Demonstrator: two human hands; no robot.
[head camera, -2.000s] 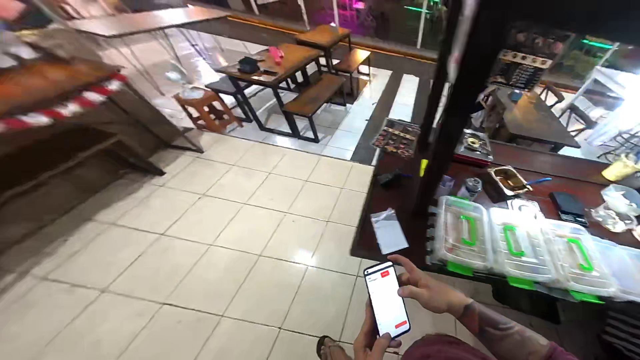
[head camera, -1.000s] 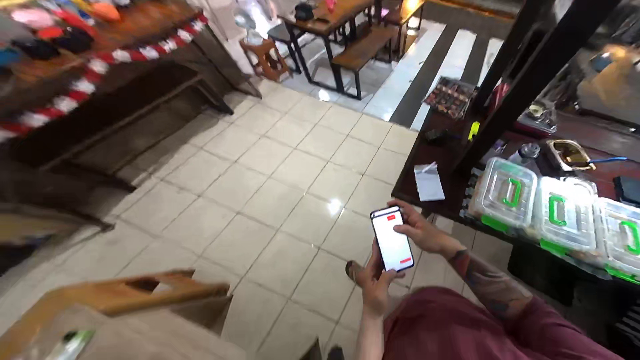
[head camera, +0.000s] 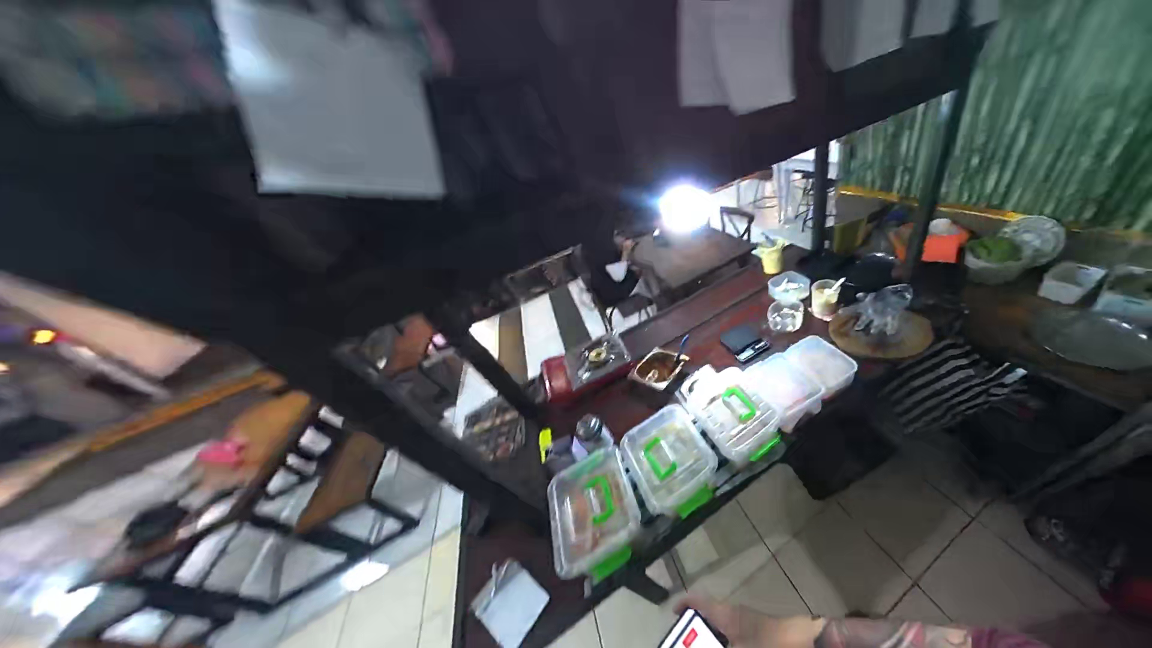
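Observation:
At the bottom edge, the top of a smartphone (head camera: 691, 632) with a lit screen is in view. My right hand (head camera: 751, 625) is at its right side, partly cut off by the frame; its fingers' hold on the phone is mostly hidden. My left hand is out of view. Above the phone, clear plastic boxes with green handles, such as this left one (head camera: 594, 513), stand in a row along the dark counter. A white notepad or paper (head camera: 510, 605) lies on the counter's near left end.
A red portable stove (head camera: 587, 364), a tray of brown food (head camera: 660, 368), a black scale (head camera: 744, 342) and a round wooden board (head camera: 880, 333) stand on the counter. A dark post rises beside the boxes. Hanging sheets (head camera: 333, 108) are overhead. A striped cloth (head camera: 945, 382) hangs at right.
The view has swung up and right, bringing in the far counter and green corrugated wall. The phone and right hand now show only at the bottom edge; my left hand has left the frame.

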